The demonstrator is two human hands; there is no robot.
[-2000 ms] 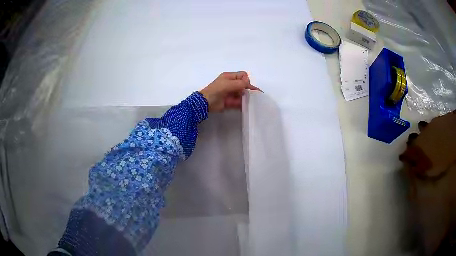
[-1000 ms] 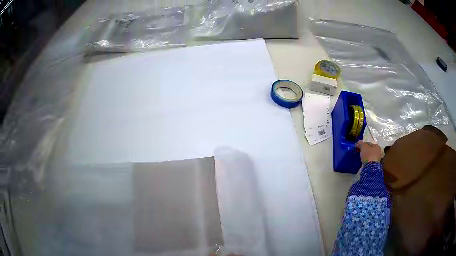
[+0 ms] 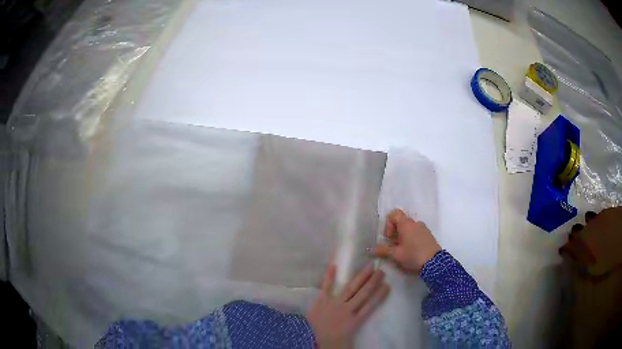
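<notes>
A flat brown tote bag (image 3: 307, 204) lies under thin white tissue paper (image 3: 181, 194), its right edge sharply outlined. A pale band runs down the bag near that edge. My left hand (image 3: 346, 307) lies at the bag's lower right, fingers spread and blurred, holding nothing. My right hand (image 3: 408, 242) is just right of the bag's edge, fingers curled and fingertips low on the tissue. A tiny shiny spot shows by them; whether they pinch tape or tissue is unclear.
At right are a blue tape dispenser (image 3: 554, 174), blue tape roll (image 3: 491, 90), yellow tape roll (image 3: 543, 78) on a small white box (image 3: 537, 95), barcode stickers (image 3: 522, 136) and brown unpacked bags (image 3: 600, 245). Clear polybags (image 3: 89, 88) lie at left and at far right.
My right hand has moved from the tape dispenser to the bag's right edge. My left hand, almost out of view one second ago, now lies on the wrapped bag. The camera view has shifted.
</notes>
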